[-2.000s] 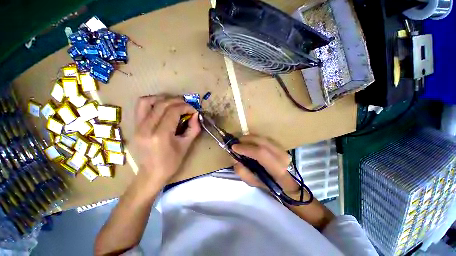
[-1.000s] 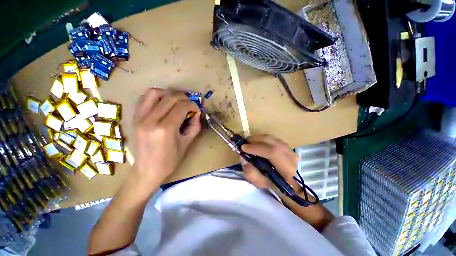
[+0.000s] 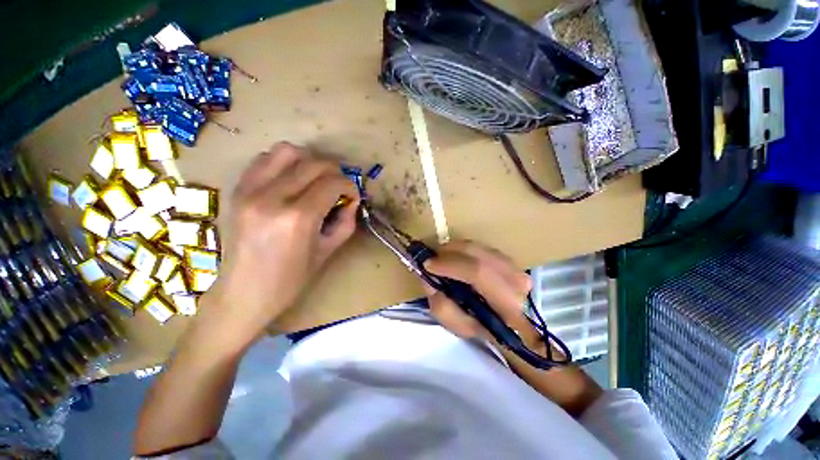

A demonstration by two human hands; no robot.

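My left hand (image 3: pixel 292 220) is closed around a battery cell (image 3: pixel 341 203); only a little of its yellow edge shows between the fingers. My right hand (image 3: pixel 476 287) holds a black-handled soldering iron (image 3: pixel 467 301). Its metal tip touches or nearly touches the work at my left fingertips; the exact contact is too small to tell. A blue circuit board (image 3: pixel 352 172) shows just beyond my left fingertips, partly hidden, with a small dark blue piece (image 3: pixel 375 170) beside it. A pile of blue boards (image 3: pixel 175 85) lies at the upper left, above a loose pile of battery cells (image 3: pixel 148 225).
A black fan (image 3: pixel 476 76) stands beyond my hands, beside a grey solder waste box (image 3: pixel 568 153). Clear blister trays (image 3: pixel 45 287) are stacked at the left. A soldering station (image 3: pixel 765 106) and solder wire spool (image 3: pixel 791 20) are at the upper right, stacked trays (image 3: pixel 719 332) at the lower right.
My left wrist and forearm have shifted a little left. My right hand moved slightly right, then slightly back left, with the iron still in it.
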